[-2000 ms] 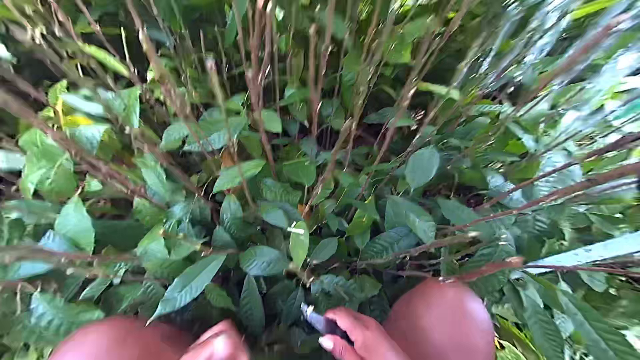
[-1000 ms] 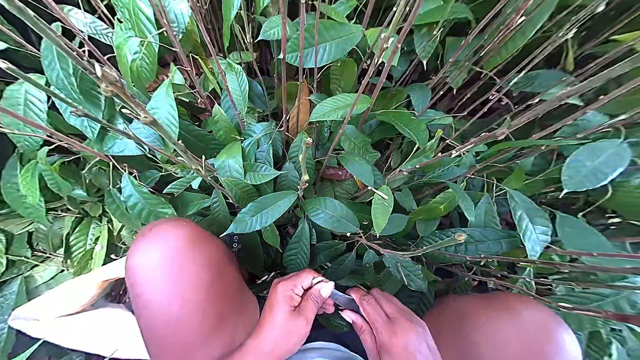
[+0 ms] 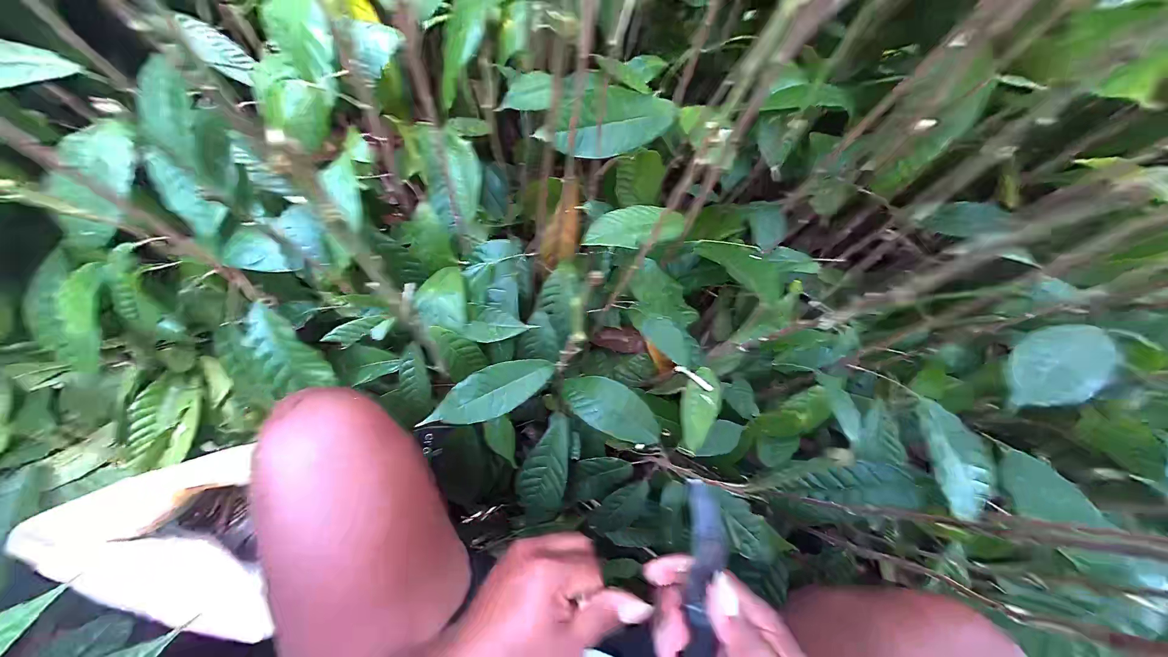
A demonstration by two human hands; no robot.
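Observation:
My right hand point(image 3: 721, 611), at the lower middle between the knees, grips a narrow dark tool point(image 3: 704, 557) that stands roughly upright, its tip toward the leaves. Motion blur hides what kind of tool it is. Just left of it is my left hand point(image 3: 557, 593), fingers curled and thumb pointing right; whether something small sits in them cannot be told. Beyond both hands grow leafy green plants point(image 3: 611, 409) with thin woody stems point(image 3: 570, 301).
A pale open bag or sack point(image 3: 137, 538) with dark matter inside lies at the lower left, beside my bent left knee point(image 3: 342, 474). My right knee point(image 3: 894, 625) is at the lower right. Bare stems point(image 3: 949, 265) lean across the upper right.
A second ago both hands met at the dark tool; now they are apart, and the tool is upright in my right hand. The view has shifted somewhat.

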